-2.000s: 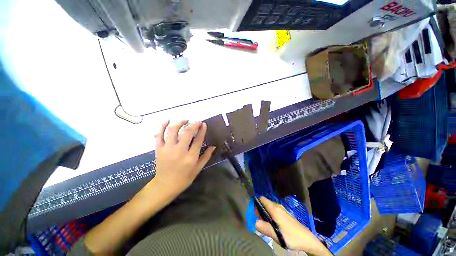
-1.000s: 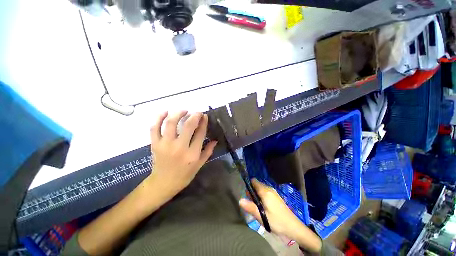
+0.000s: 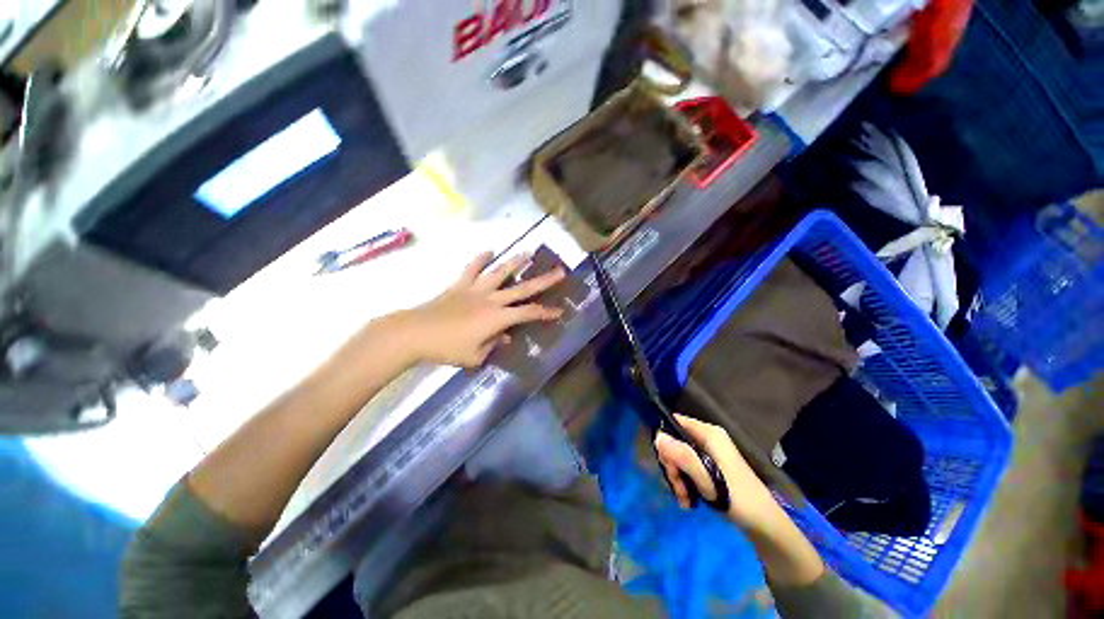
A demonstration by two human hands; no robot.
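Observation:
Small brown fabric pieces (image 3: 521, 351) lie at the table's ruler-marked front edge, partly hidden under my left hand. My left hand (image 3: 482, 312) rests flat on them with its fingers spread. My right hand (image 3: 700, 466) grips long black shears (image 3: 632, 351) over the front edge of the table. Their blades point up towards the cardboard box, and the tips end near its lower edge. I cannot tell if the blades are parted.
The open cardboard box (image 3: 617, 163) and a red tray (image 3: 718, 139) stand behind the shears. A blue crate (image 3: 969, 417) with brown and black cloth is at the right. The sewing machine (image 3: 279, 133), a red tool (image 3: 369, 250) and blue plastic (image 3: 684, 544) also show.
The view has swung right towards the box and crate. My left hand has gone from bunched to spread over the pieces. The shears have moved away from the pieces towards the box.

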